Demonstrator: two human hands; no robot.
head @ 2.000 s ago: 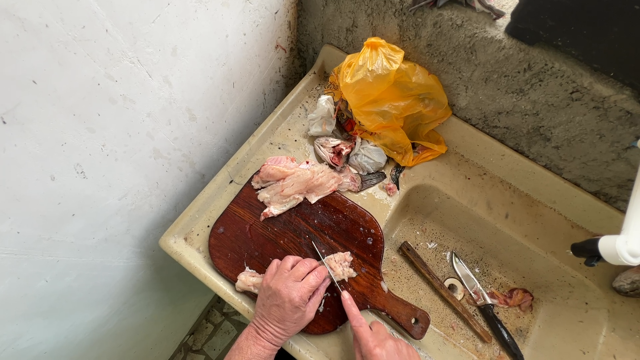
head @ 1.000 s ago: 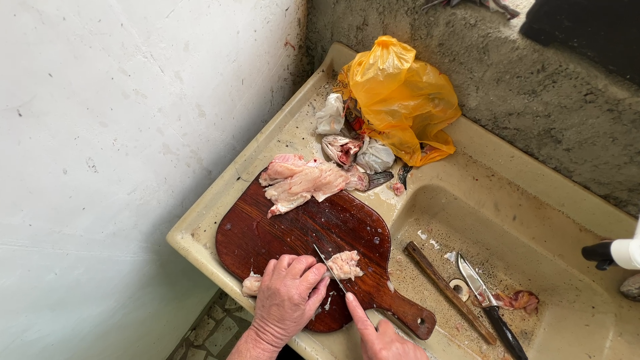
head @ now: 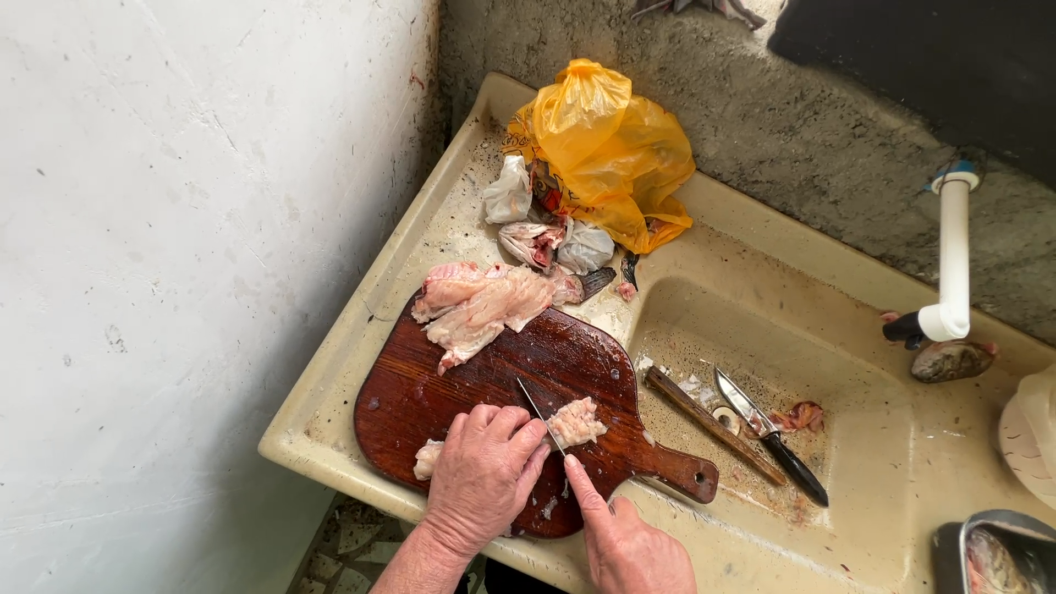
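A strip of pale raw fish flesh point(head: 576, 423) lies across a dark wooden cutting board point(head: 429, 396). My left hand point(head: 487, 474) presses on the strip, whose ends show on either side of the fingers. In my right hand point(head: 619, 528) is a knife point(head: 535, 406); its handle is hidden in the grip and the forefinger lies along the blade. The blade crosses the strip right beside my left fingertips, with scored flesh to its right. A larger piece of raw fish point(head: 487, 305) rests at the board's upper edge, partly over the sink top.
A yellow plastic bag point(head: 615, 157), white bags and a fish head point(head: 532, 242) sit in the far corner. The basin point(head: 866, 445) holds a black-handled knife point(head: 771, 437) and a wooden stick point(head: 714, 425). A white pipe point(head: 954, 247) and a dark container point(head: 949, 549) are on the right.
The view has shifted, bringing more of the sink's right side into sight. Both hands have stayed at the strip, the knife still across it.
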